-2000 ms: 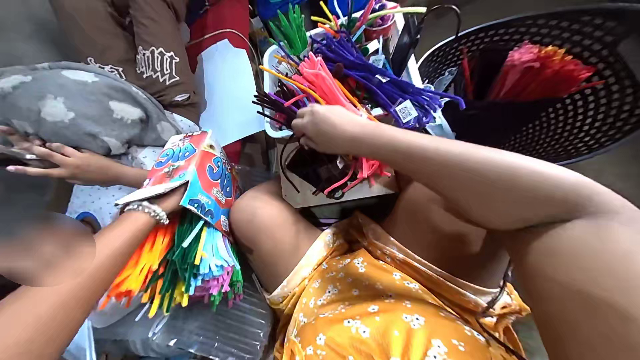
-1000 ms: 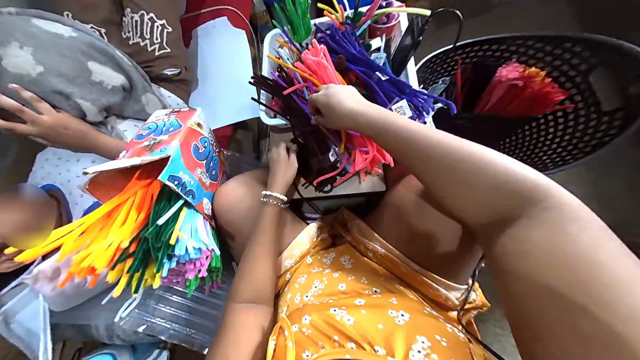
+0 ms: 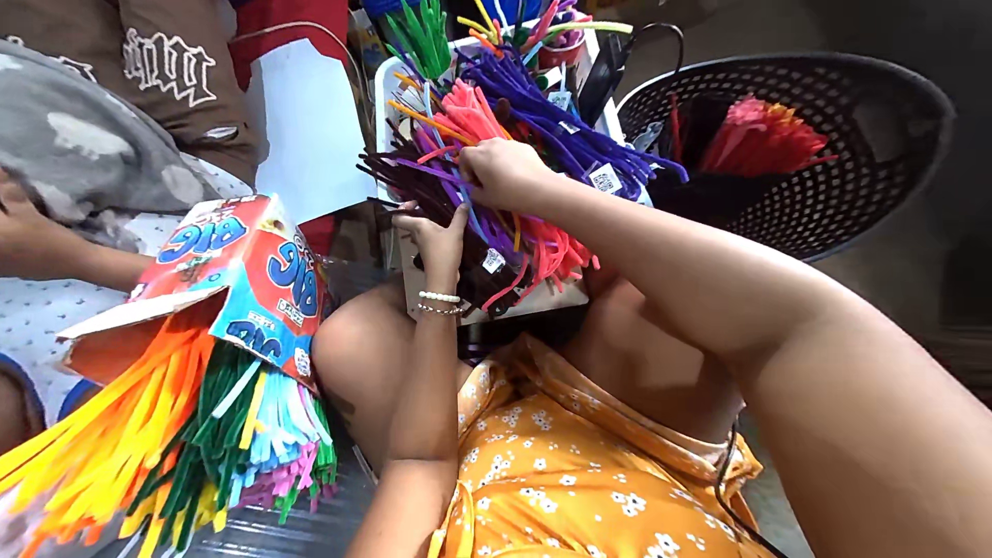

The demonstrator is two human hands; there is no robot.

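My right hand (image 3: 500, 174) is closed among the pipe cleaners, its fingers at the lower part of a coral-pink bundle (image 3: 474, 112); what it grips is partly hidden. Just left of it, my left hand (image 3: 434, 229), with bracelets at the wrist, touches dark brown pipe cleaners (image 3: 395, 178), thumb and fingers apart. Purple pipe cleaners (image 3: 620, 151) with a printed tag lie to the right, and green ones (image 3: 422, 39) stand behind. The bundles rest over a white plastic basket (image 3: 384, 93) and a cardboard box (image 3: 542, 304) between the knees.
At the left, a printed cardboard carton (image 3: 256, 256) lies tilted, with orange, yellow, green, blue and pink pipe cleaners spilling out. Another person's hand (image 3: 23, 232) is behind it. A black perforated basket (image 3: 876, 85) with red pipe cleaners (image 3: 763, 139) stands right. White paper (image 3: 310, 132) lies behind.
My left hand has moved from the carton at the left to the dark brown pipe cleaners. My right hand stays around the coral-pink bundle.
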